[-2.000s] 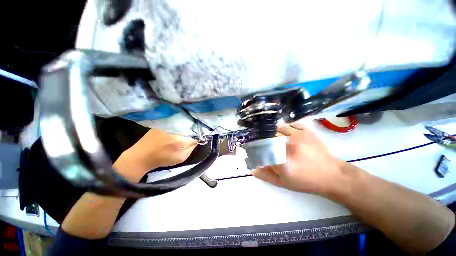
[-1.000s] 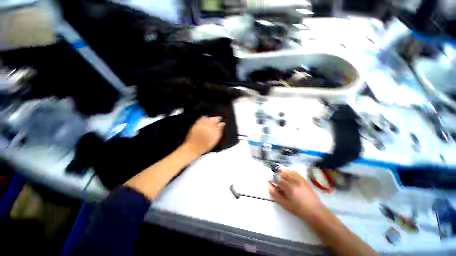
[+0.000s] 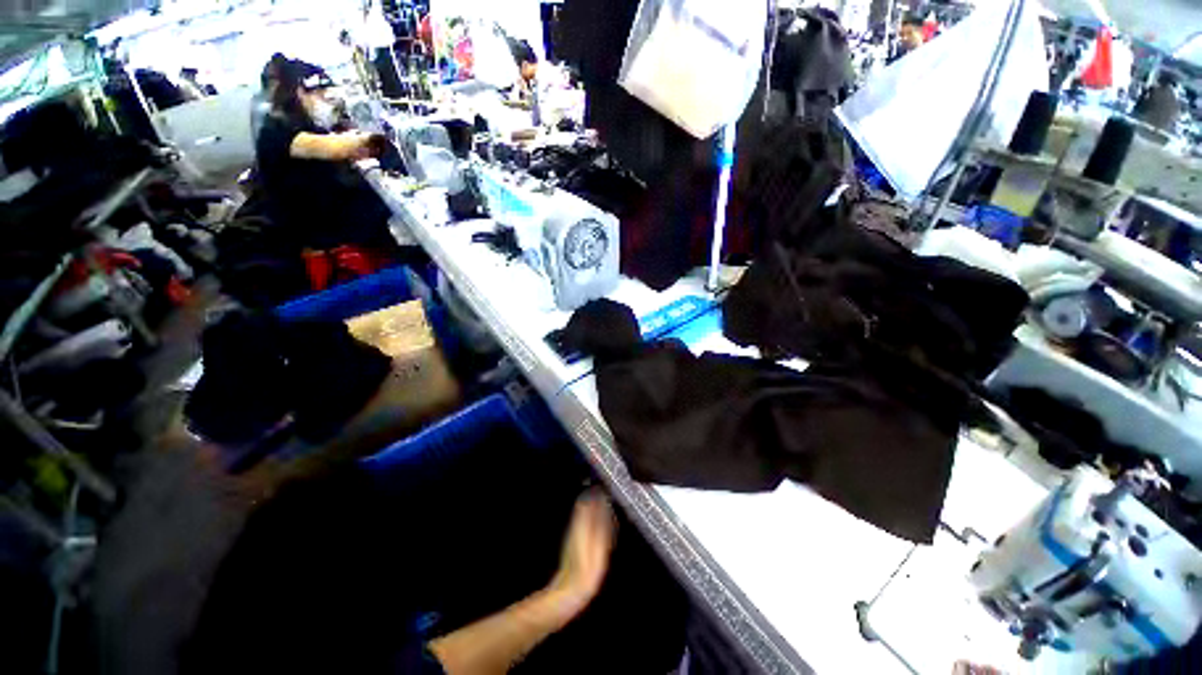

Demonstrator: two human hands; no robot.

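Note:
My left hand [image 3: 588, 543] is low in the middle, over dark cloth [image 3: 435, 541] below the table's front edge. Its fingers are close together and partly lost against the cloth, so I cannot tell whether it grips any. Only a sliver of my right hand [image 3: 973, 669] shows at the bottom edge, near the sewing machine head [image 3: 1101, 567], and its fingers are cut off. A dark brown panel [image 3: 844, 442] lies on the white table, left of the machine, joined visually to a crumpled dark heap [image 3: 877, 310] behind it.
An edge ruler [image 3: 679, 541] runs along the table front. Blue crates [image 3: 461, 433] with dark cloth stand left of the table. A neighbouring machine [image 3: 580, 248] and a person [image 3: 310, 172] are further back. A pole [image 3: 722, 205] stands behind the panel.
The view has swung left and up from the machine. My left hand has gone from the cloth on the table to below its front edge. My right hand is now almost out of view.

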